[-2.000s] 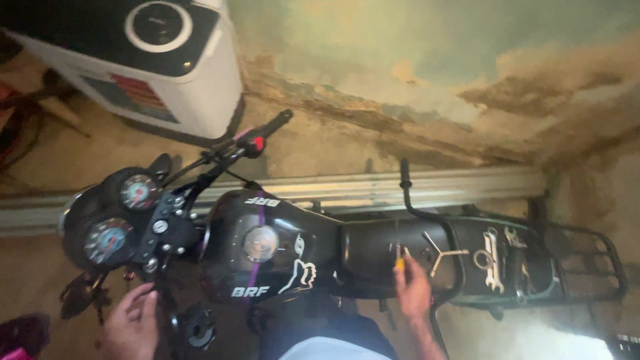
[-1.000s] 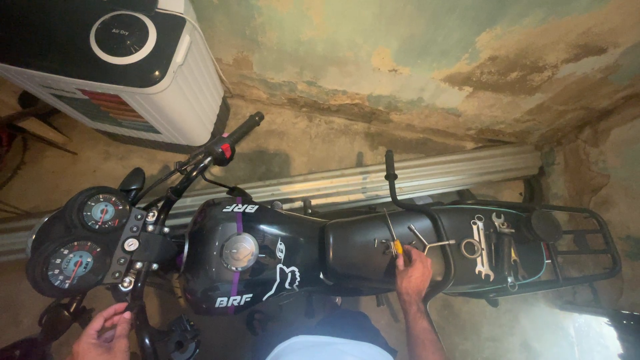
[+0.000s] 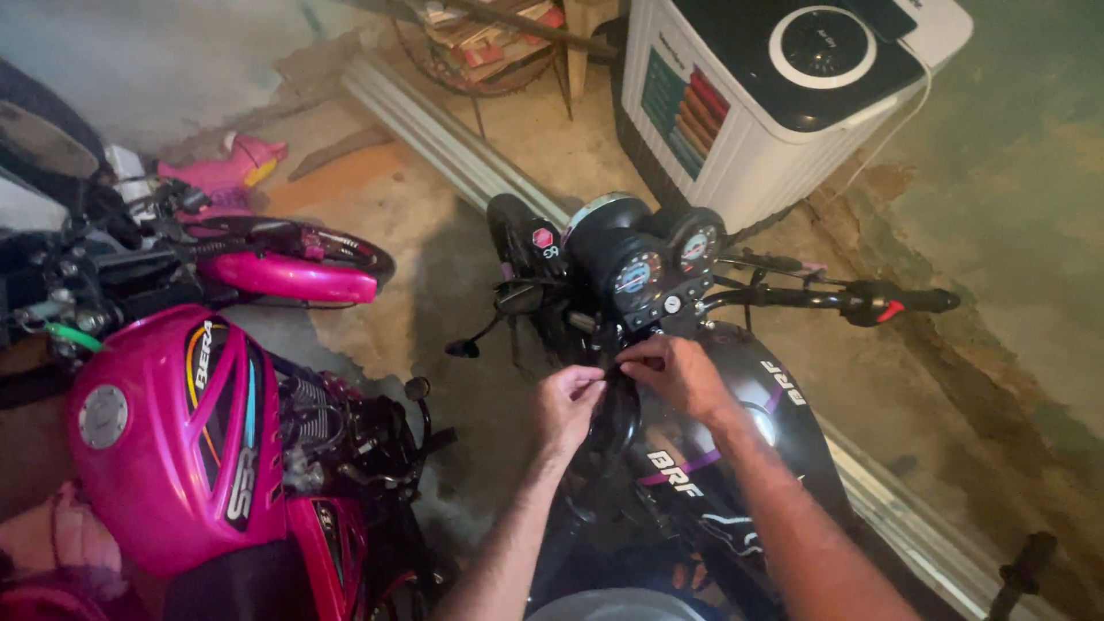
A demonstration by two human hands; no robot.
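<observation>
Both hands meet at the handlebar area of a black motorcycle, just below its twin gauge cluster [image 3: 636, 278]. My left hand [image 3: 571, 404] has thumb and fingertips pinched together beside a dark part by the bar. Close on its right, my right hand [image 3: 668, 371] pinches at the same spot, below the ignition lock [image 3: 672, 304]. Whatever lies between the fingertips is too small and dark to tell. The black fuel tank [image 3: 733, 431] with white lettering is under and beside my right forearm. The right handlebar grip [image 3: 936, 300] extends away from the hands.
A magenta motorcycle's fuel tank [image 3: 147, 448] and front fender [image 3: 293, 278] are at the left. A white washing machine [image 3: 742, 95] stands beyond the handlebar. Long metal profiles [image 3: 448, 138] lie on the floor, near a pink toy [image 3: 233, 168]. A black mirror [image 3: 463, 348] sticks out left.
The view has swung far to the left. My right hand has moved from the seat, where it was at a yellow-handled tool, to the handlebar beside my left hand.
</observation>
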